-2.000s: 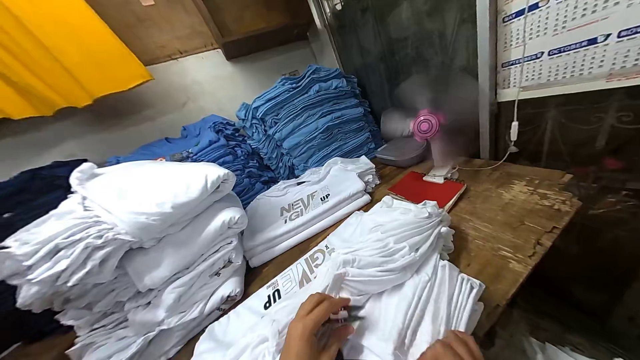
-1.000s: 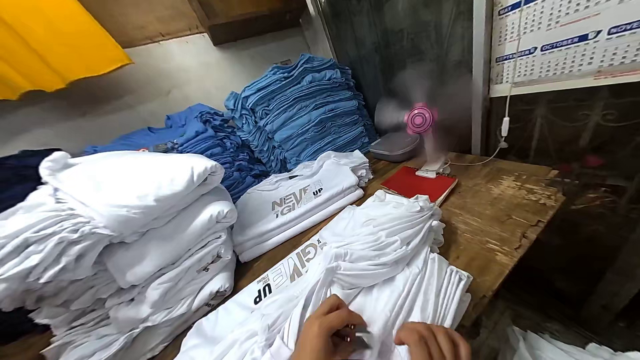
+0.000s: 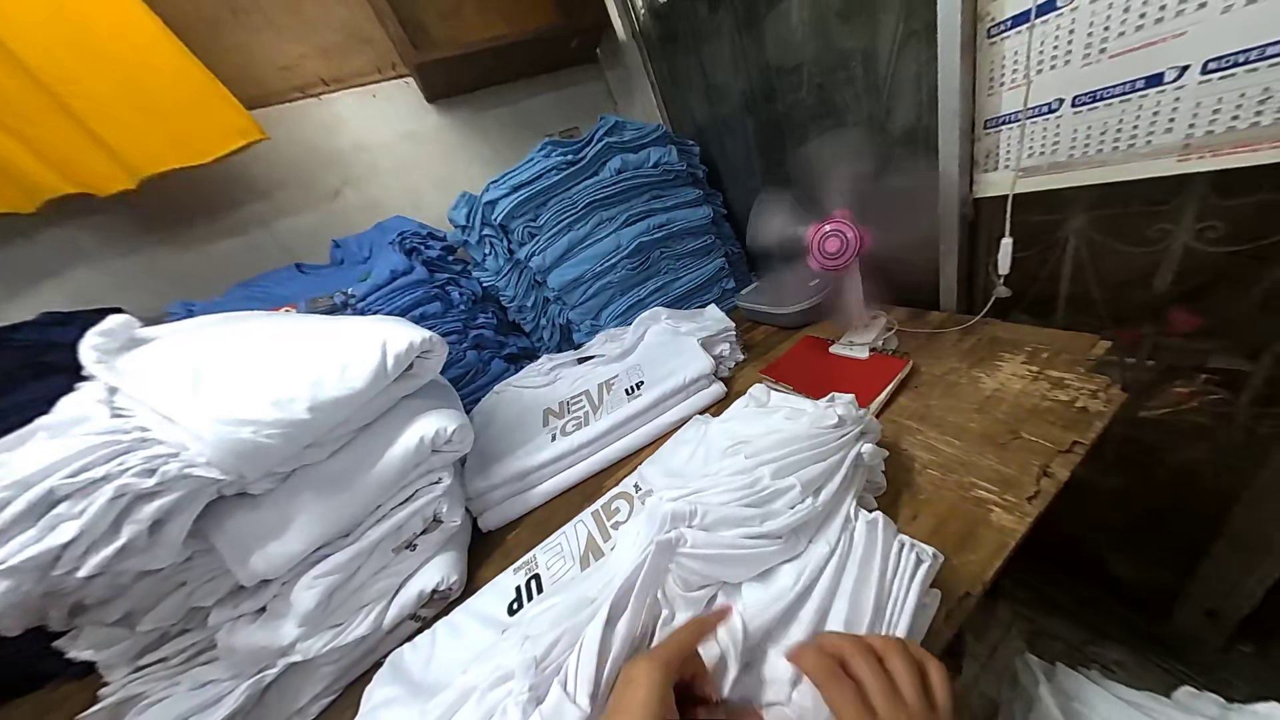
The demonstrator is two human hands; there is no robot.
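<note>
White printed T-shirts (image 3: 770, 480) lie bunched in a layered pile along the near side of the wooden table. My left hand (image 3: 665, 670) is over their near part at the bottom of the view, index finger extended; its palm and whatever may be in it are hidden. Just to its right, my right hand (image 3: 875, 675) rests at the fabric with bent fingers, and whether it pinches cloth cannot be seen. A tall stack of folded white shirts (image 3: 260, 400) rises on the left. Behind the pile lies a smaller stack of printed white shirts (image 3: 600, 410).
Stacks of light blue shirts (image 3: 620, 220) and darker blue shirts (image 3: 430, 290) stand at the back. A running pink fan (image 3: 835, 245) stands behind a red notebook (image 3: 835, 370), beside a grey container (image 3: 780, 300). The wooden table's (image 3: 1000, 430) worn edge is at the right; white material (image 3: 1110, 690) lies below it.
A small dark tool showed at my left hand two seconds ago; it cannot be made out now. The left index finger is now extended. The shirt piles look much the same.
</note>
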